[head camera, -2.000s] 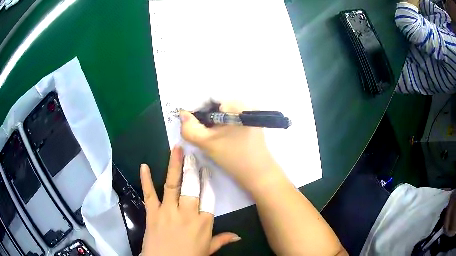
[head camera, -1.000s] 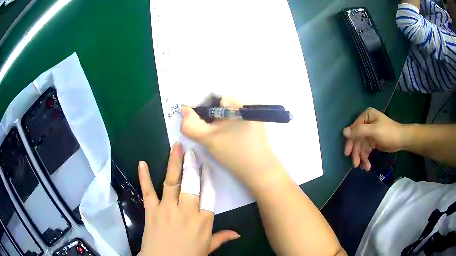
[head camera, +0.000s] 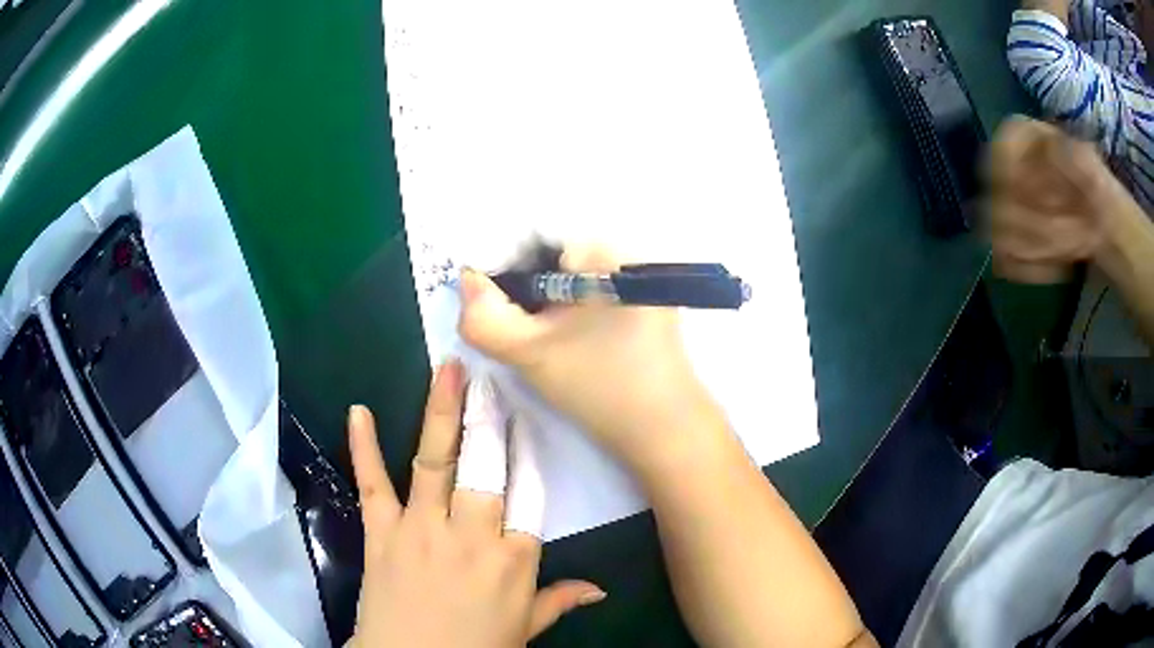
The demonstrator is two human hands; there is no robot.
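A white paper sheet [head camera: 595, 139] lies on the green table, with small handwritten marks down its left edge. My right hand [head camera: 589, 355] holds a black pen [head camera: 645, 287] with a clear barrel section, its tip side near the marks at the sheet's left edge. The tip itself is hidden by my fingers. My left hand [head camera: 456, 519] lies flat with fingers spread over the sheet's lower left corner. White finger cots [head camera: 483, 443] cover two of its fingers. It holds nothing.
At left, black phone frames [head camera: 127, 304] lie on a white separator sheet [head camera: 228, 279]. A pile of black frames [head camera: 928, 120] stands at the upper right near the table edge. A person's blurred hand [head camera: 1044, 196] is beside it. Another person's striped sleeve [head camera: 1063, 63] and white clothing show at right.
The other person's hand has moved up from beside the sheet to the pile of frames. My hands have barely moved; the pen's rear end has shifted slightly right.
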